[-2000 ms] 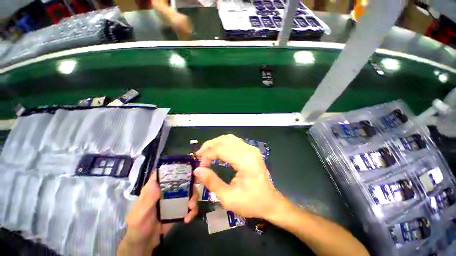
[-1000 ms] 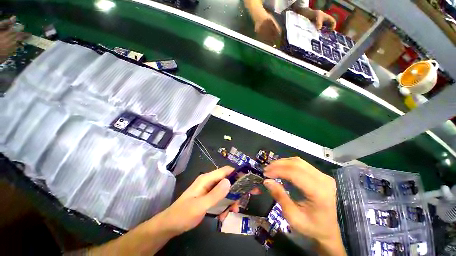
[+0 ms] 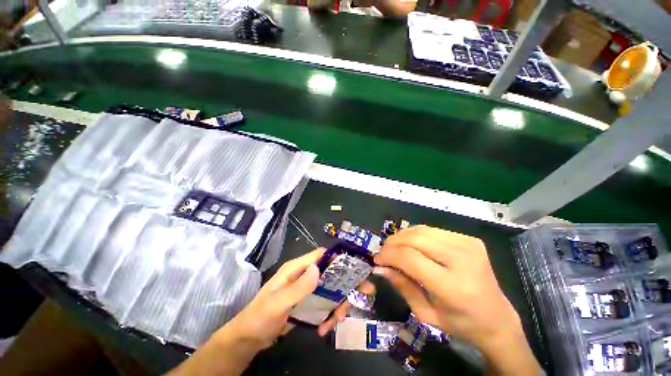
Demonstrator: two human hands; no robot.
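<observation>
A part-assembled phone (image 3: 335,283), a dark housing with a board and a pale screen inside, is held tilted above the bench. My left hand (image 3: 283,297) grips it by its lower left side. My right hand (image 3: 441,283) is at its upper right corner with thumb and index finger together; whether they pinch a small part is hidden. Boards with pale screens (image 3: 353,334) lie on the bench below and right of the phone. Another board (image 3: 357,236) lies just beyond it.
A white foam liner sheet (image 3: 147,220) covers the tray at left, with a dark phone housing (image 3: 215,211) on it. Tweezers (image 3: 302,229) lie beside it. Clear board trays (image 3: 600,294) are stacked right. A green conveyor belt (image 3: 368,121), white metal post (image 3: 588,158) and small fan (image 3: 633,72) are beyond.
The view has turned back a little from its tilt. The phone now shows its inner face more fully to the camera. My right hand stays at its upper corner.
</observation>
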